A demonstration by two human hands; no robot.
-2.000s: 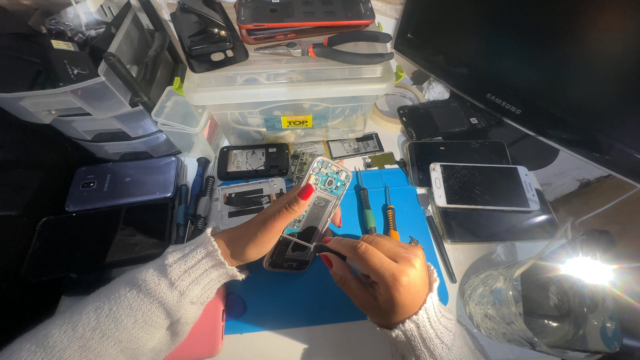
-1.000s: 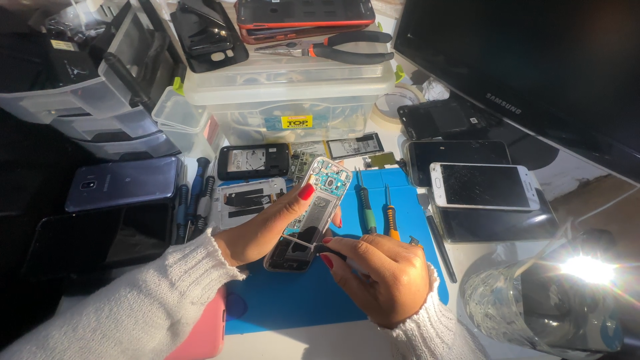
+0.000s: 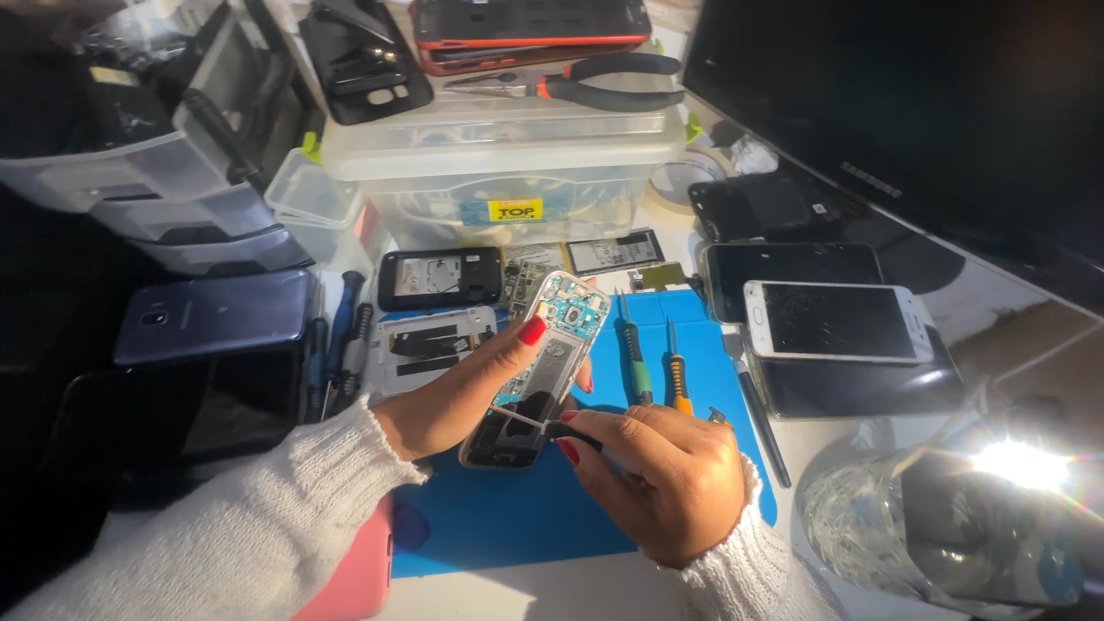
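Observation:
My left hand [image 3: 470, 379] holds an opened smartphone [image 3: 548, 362] tilted above the blue work mat [image 3: 509, 526], its thumb on the edge beside the exposed circuit board. In my right hand [image 3: 664, 474] is a thin tool, probably a screwdriver [image 3: 522, 417], with a dark handle end and a metal shaft. The shaft lies across the lower part of the phone; its tip is near the left edge. Just beyond my right hand, a green-handled screwdriver [image 3: 636, 362] and an orange-handled screwdriver [image 3: 679, 375] lie on the mat. The phone's underside is hidden.
Disassembled phone parts [image 3: 431, 341] lie behind my left hand. Several screwdrivers [image 3: 352, 345] are at left beside a blue-grey phone [image 3: 216, 317]. Pliers [image 3: 595, 82] rest on a clear plastic box [image 3: 509, 190]. At right are a white phone [image 3: 837, 321], a monitor [image 3: 914, 129] and a clear glass [image 3: 862, 509].

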